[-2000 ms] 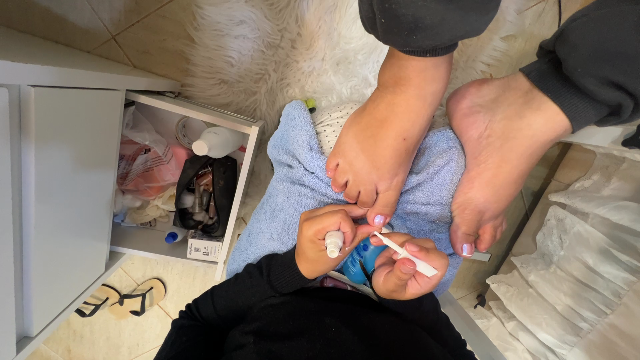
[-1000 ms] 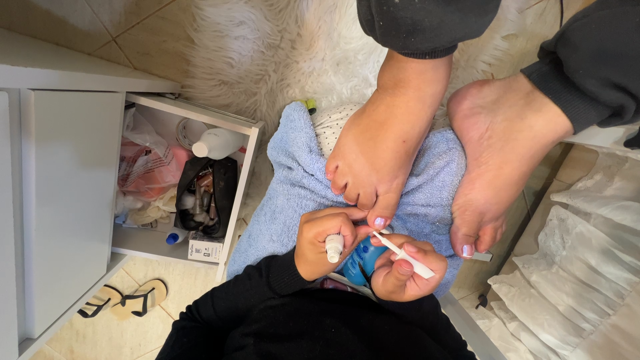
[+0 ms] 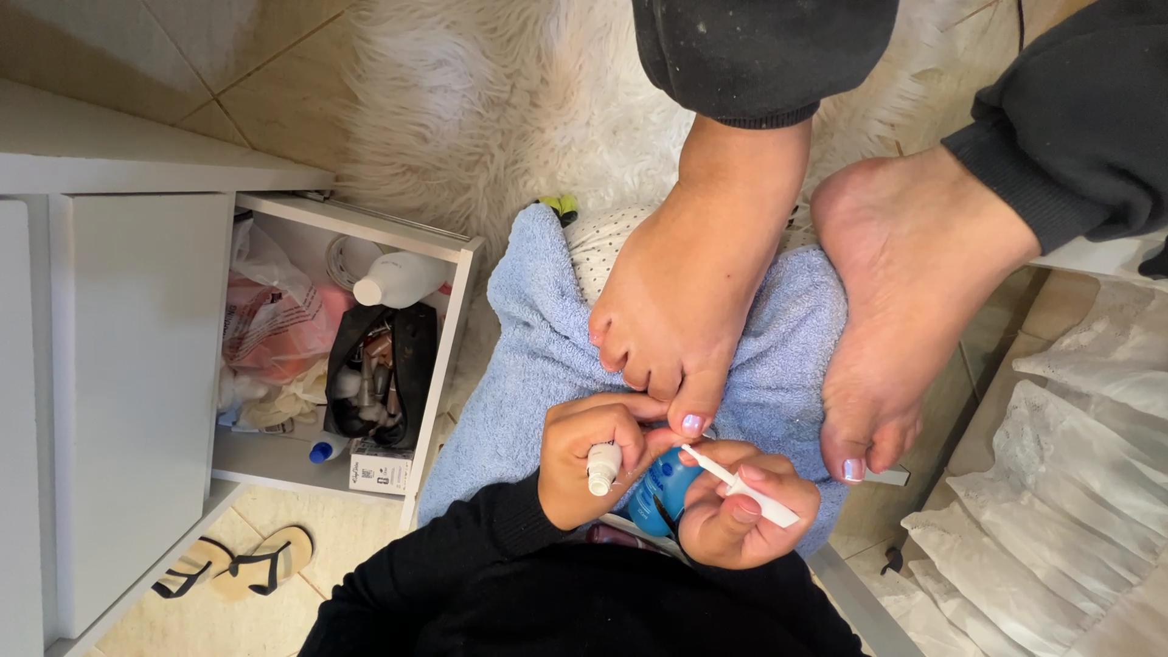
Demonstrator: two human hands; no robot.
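Note:
My left hand (image 3: 589,452) holds a small white nail polish bottle (image 3: 603,467), its neck uncapped, while its fingers touch the big toe of another person's foot (image 3: 689,274). In my right hand (image 3: 748,506) is the white-capped brush (image 3: 762,502), its tip beside that toe just below the nail. The nail (image 3: 693,424) is shiny and pale. A blue towel (image 3: 538,338) lies under the foot. To the right, the person's other foot (image 3: 899,301) has a similar pale, shiny big toenail. A blue bottle (image 3: 663,493) stands between my hands, partly hidden.
At left, an open white drawer (image 3: 461,319) holds a black pouch (image 3: 415,374) of small items, a white bottle (image 3: 401,279), plastic bags and a small box (image 3: 380,471). Flip-flops (image 3: 265,564) lie on the tiles. White ruffled fabric (image 3: 1058,511) is at right, a fluffy rug (image 3: 456,109) behind.
The brush tip has shifted slightly away from the big toenail, down and to the right. Both hands still hold the same things, and the feet have stayed put.

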